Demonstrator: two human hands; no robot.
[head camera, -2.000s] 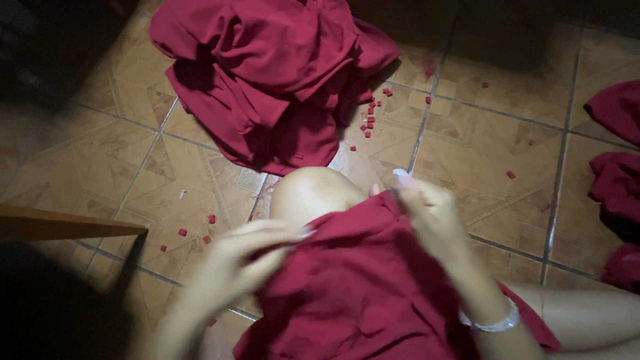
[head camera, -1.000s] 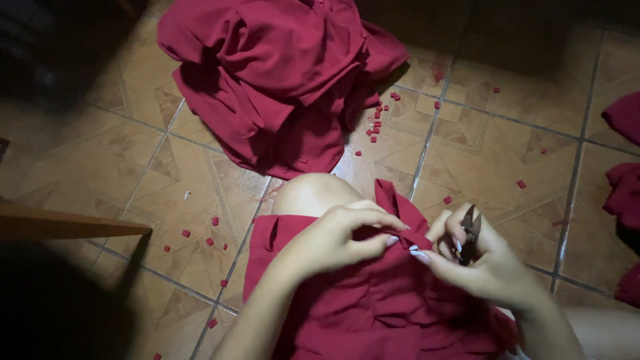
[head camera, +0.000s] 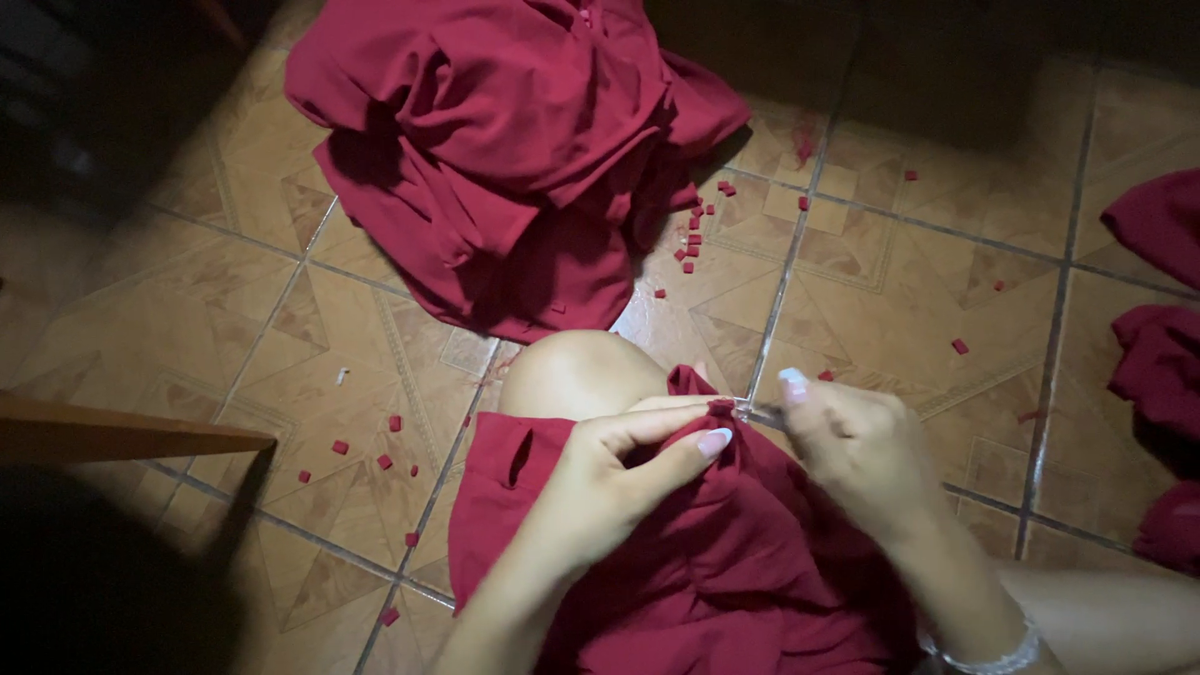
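Observation:
A red fabric garment (head camera: 694, 562) lies across my lap, bunched near the knee. My left hand (head camera: 623, 469) pinches a small fold of it between thumb and fingers, at a belt-loop-like bit of cloth. Just to the right of that fold is my right hand (head camera: 844, 445), blurred, with its fingers curled around a small dark tool whose thin tip reaches toward the fold. The tool's kind is hard to make out in this view. A slit or loop shows in the garment's edge left of my left hand.
A large heap of red cloth (head camera: 525, 141) lies on the tiled floor beyond my knee. Small red fabric scraps (head camera: 694, 240) are scattered about. More red cloth (head camera: 1162, 361) is at the right edge, and a wooden furniture leg (head camera: 131, 429) juts in from the left.
Two seconds ago my hands held the garment's edge apart. One second ago a dark tool showed plainly in my right hand at the fold; that hand has since shifted slightly away from my left fingers.

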